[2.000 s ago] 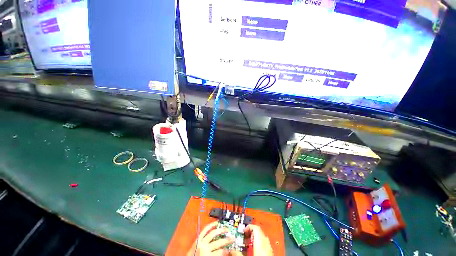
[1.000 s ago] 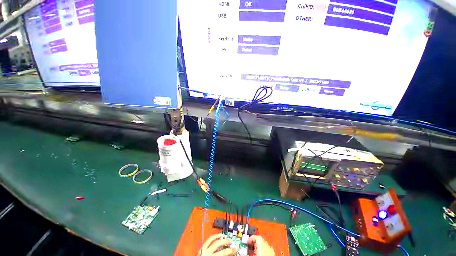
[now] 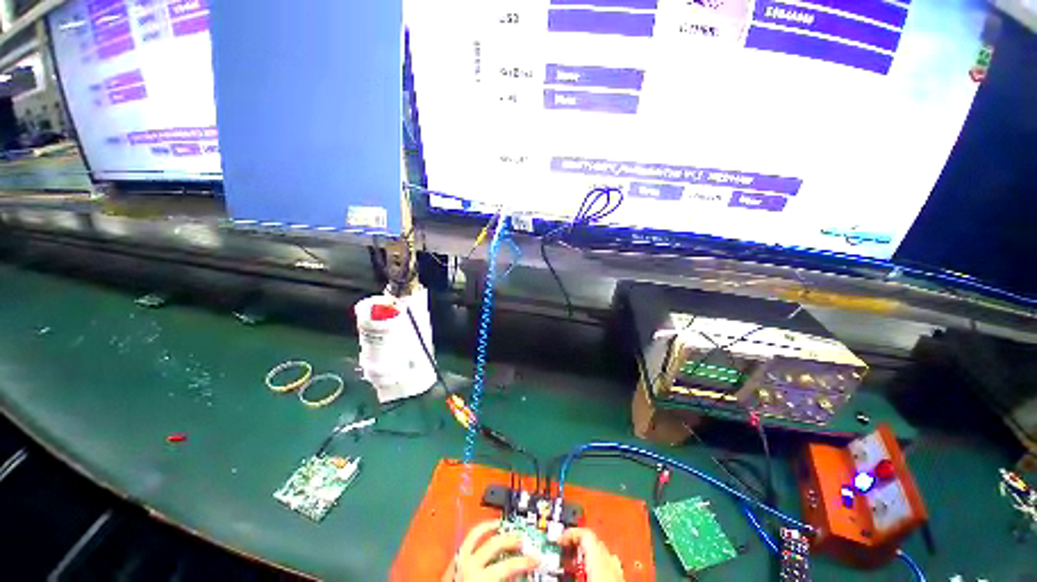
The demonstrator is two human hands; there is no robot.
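Observation:
A small circuit board lies on the orange jig base at the bottom centre, against the black connector block. My left hand is on the board's left side, fingers bent over it. My right hand is at its right edge, with a bit of something red at the fingers. Both hands are cut off by the lower picture edge. Thin black leads and a blue cable run to the block.
One board lies left of the jig, a bright green board right of it. An orange test box, remote and oscilloscope stand right. A white bottle-like item and coiled blue cord are behind the jig.
The view has shifted slightly. Both hands stay at the board, with only small finger shifts. More rows show on the large screen than two seconds ago.

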